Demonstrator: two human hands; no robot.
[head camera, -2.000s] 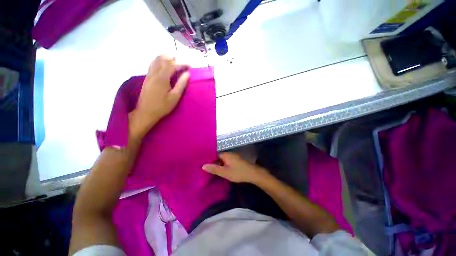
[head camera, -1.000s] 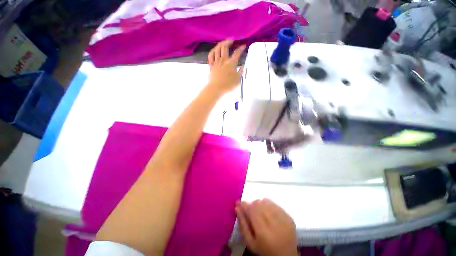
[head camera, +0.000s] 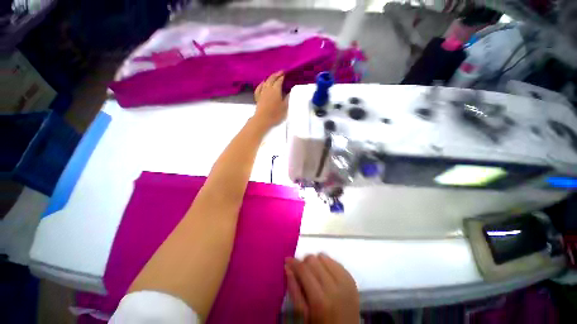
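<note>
A magenta panel (head camera: 262, 253) lies flat on the white machine table, its near part hanging over the front edge. My left forearm crosses over it. My left hand (head camera: 271, 101) reaches to the back, at the edge of a heap of magenta and pale pink pieces (head camera: 190, 79); its fingertips touch or nearly touch the heap, and the grip is unclear. My right hand (head camera: 324, 288) is at the panel's right edge near the table front, fingers curled, thumb and fingertips on the cloth edge. The white sewing machine head (head camera: 307, 145) stands right of the panel's top corner.
A phone (head camera: 515, 239) lies on a beige tray (head camera: 477, 247) at the right. Thread cones (head camera: 430, 63) stand behind the machine. A blue crate (head camera: 47, 149) is at the left. Magenta cloth hangs below the table at the lower right.
Since two seconds ago, my left hand has gone from the panel to the back heap, and the view has tilted up. The panel now lies spread flatter. My right hand stays at its right edge.
</note>
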